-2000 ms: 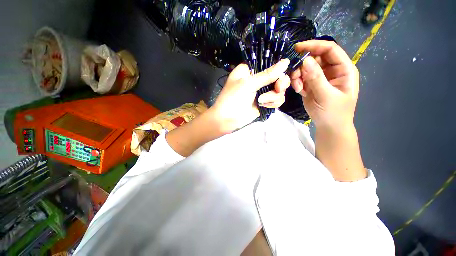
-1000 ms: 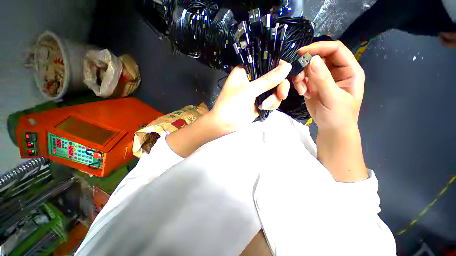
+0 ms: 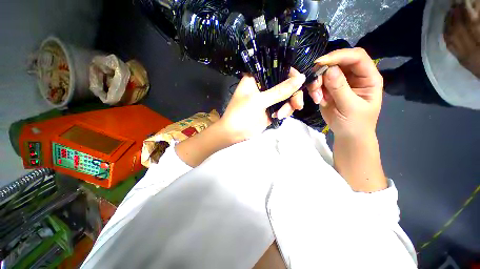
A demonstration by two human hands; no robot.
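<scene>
My left hand [image 3: 252, 107] is closed around a fan of black cable ends [image 3: 268, 50] with shiny silver metal tips that point away from me. My right hand [image 3: 350, 86] pinches one black cable connector [image 3: 320, 72] with a silver tip between thumb and fingers, just right of my left fingertips. A large glossy black cable bundle [image 3: 202, 31] lies in loops beyond my hands. The cables inside my left palm are hidden by the fingers.
An orange machine control box [image 3: 97, 142] is at the left, with a paper sack [image 3: 184, 131] beside it. A scrap bucket [image 3: 55, 71] and another open bag [image 3: 109, 79] stand at upper left. Another person [image 3: 452, 52], partly cut off, is at upper right.
The connector in my right hand has turned from its flat face to a narrow edge. The other person has come into view at upper right. My left hand keeps its hold.
</scene>
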